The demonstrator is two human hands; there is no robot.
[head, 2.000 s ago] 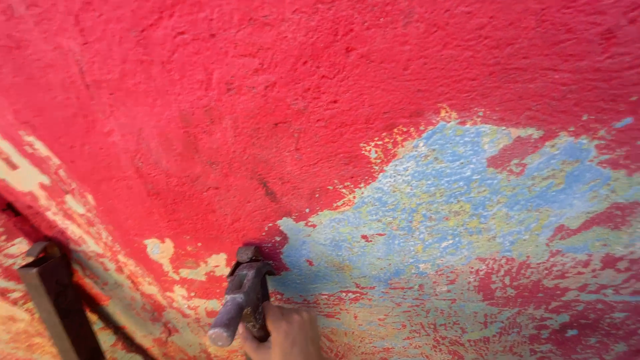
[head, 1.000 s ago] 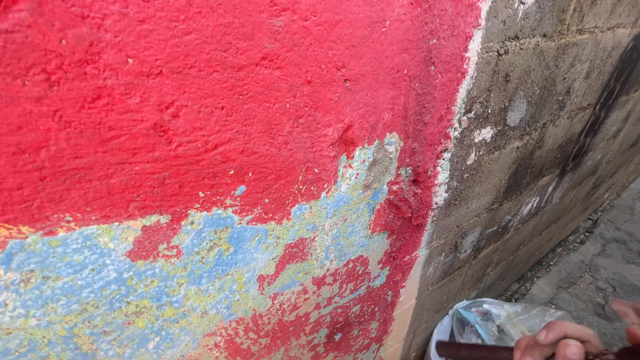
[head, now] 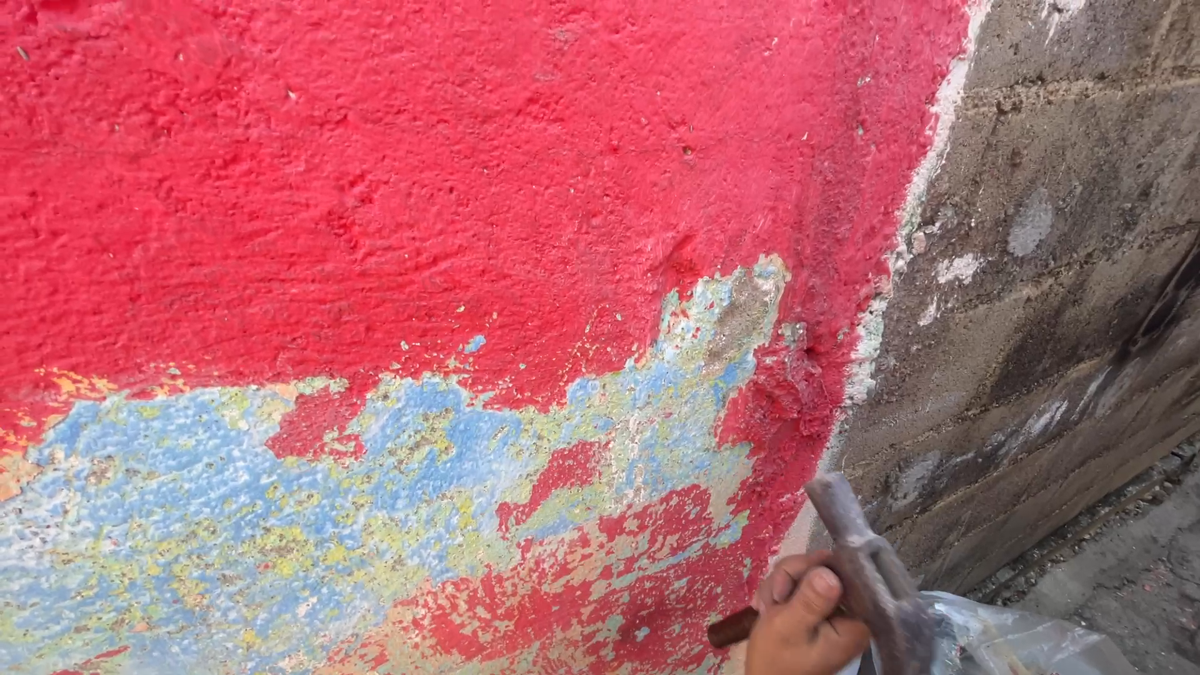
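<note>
At the lower right, my right hand (head: 808, 614) is closed around a hammer-like tool. The tool's worn, dark metal head (head: 867, 562) rises beside my fingers, close to the wall's edge. A brown rod end, apparently the handle (head: 731, 628), sticks out left of my fist; my fingers hide how it joins the head. Beyond the hand is the rough wall, painted red (head: 422, 187), with a wide patch of worn blue, green and yellow paint (head: 403, 487) low down. My left hand is not in view.
An unpainted block wall (head: 1031, 309) meets the red wall at a ragged whitish edge (head: 928, 159). Behind the tool lies a clear plastic bag (head: 1022, 637). Grey ground (head: 1116, 581) shows at the lower right.
The view has swung right along the wall since the oldest frame. Compared with one second ago, the hand has come farther left into view and the metal head now shows.
</note>
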